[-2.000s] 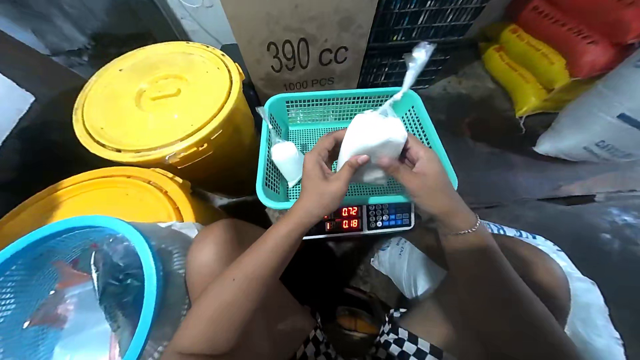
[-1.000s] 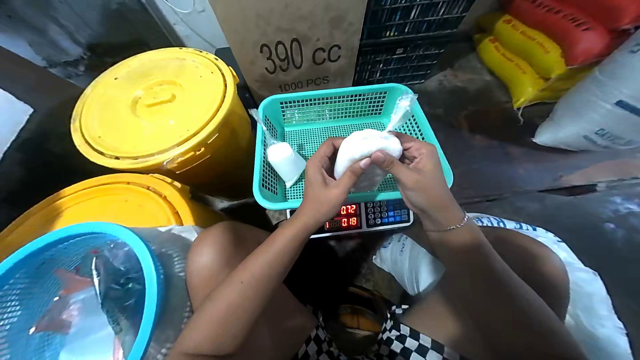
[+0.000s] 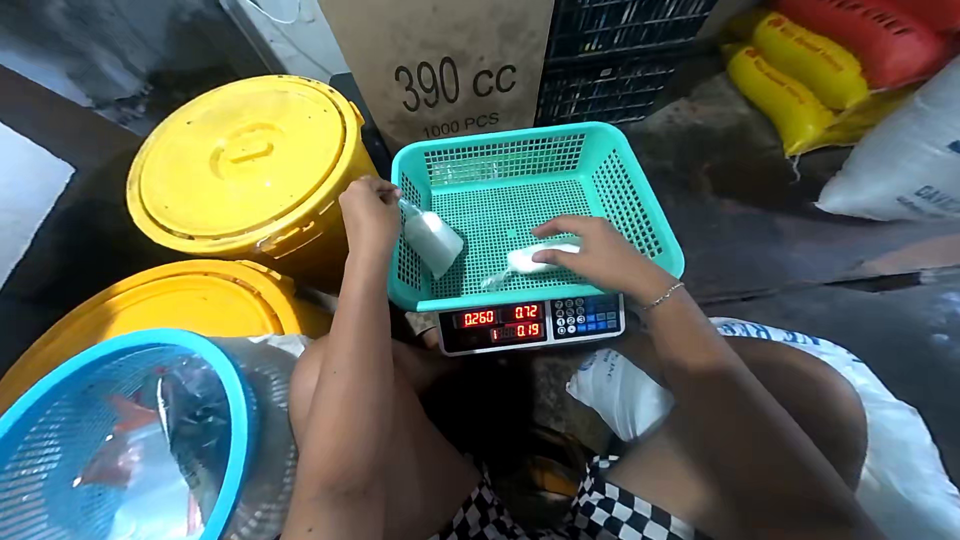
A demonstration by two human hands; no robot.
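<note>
A green plastic basket (image 3: pixel 525 138) rests on a digital scale (image 3: pixel 532 327) with lit red digits. At the basket's left side, my left hand (image 3: pixel 371 214) pinches the twisted top of a clear plastic bag of white contents (image 3: pixel 435 244), which leans inside the basket wall. My right hand (image 3: pixel 600 251) is over the basket's right part, fingers apart around a second bag of white contents (image 3: pixel 541 256) lying on the basket floor; whether it grips the bag is unclear.
Yellow lidded drums (image 3: pixel 247 161) stand at the left, with a blue basket (image 3: pixel 244 420) holding plastic bags below them. Behind the green basket are a cardboard box (image 3: pixel 450 67) and black crates (image 3: pixel 611 67). Yellow sacks (image 3: pixel 787 97) and a white sack (image 3: pixel 907 157) lie at the right.
The bag that both hands held above the basket is now down on its floor by my right hand. My left hand has moved left to the other bag's top.
</note>
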